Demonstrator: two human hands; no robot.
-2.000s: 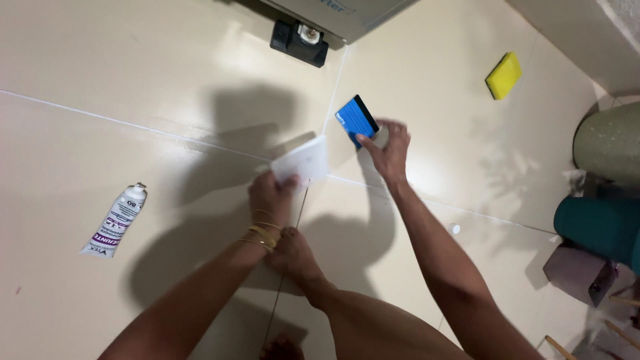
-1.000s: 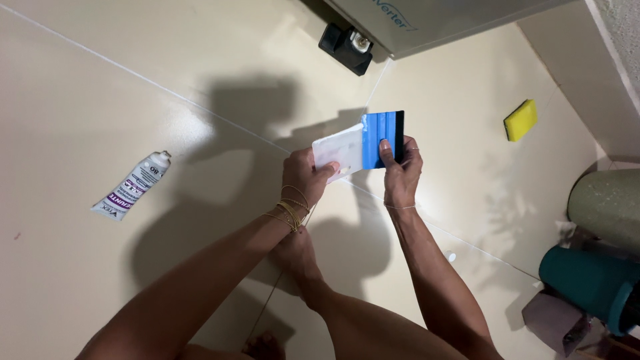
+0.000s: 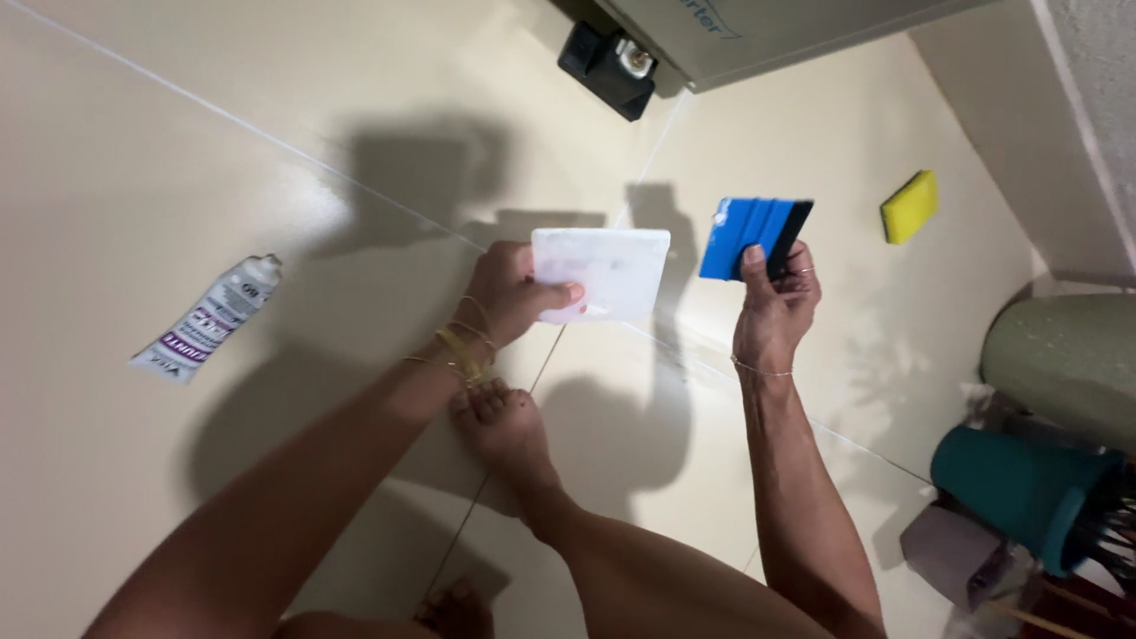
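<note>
My left hand (image 3: 519,293) grips a flat white rectangular plastic piece (image 3: 612,266) by its left end, with the thumb on top. In my right hand (image 3: 777,284) is a blue squeegee card (image 3: 745,235) with a black edge strip, the thumb pressed on its face. A little white paste shows on the card's upper left corner. The two pieces are apart, both above the tiled floor (image 3: 577,444). Off to the left lies a crumpled tube of grout (image 3: 213,315), its nozzle end up and to the right.
A yellow sponge (image 3: 911,208) lies on the floor at the right. At the top, a grey appliance (image 3: 772,35) stands beside a black wheeled base (image 3: 608,71). A teal pot (image 3: 1007,479), a green container (image 3: 1065,355) and a greyish box (image 3: 950,550) line the right. My bare foot (image 3: 510,435) is below my left hand.
One second ago the blue card met the white piece's right edge; now my right hand holds it away to the right. Both hands have kept their hold.
</note>
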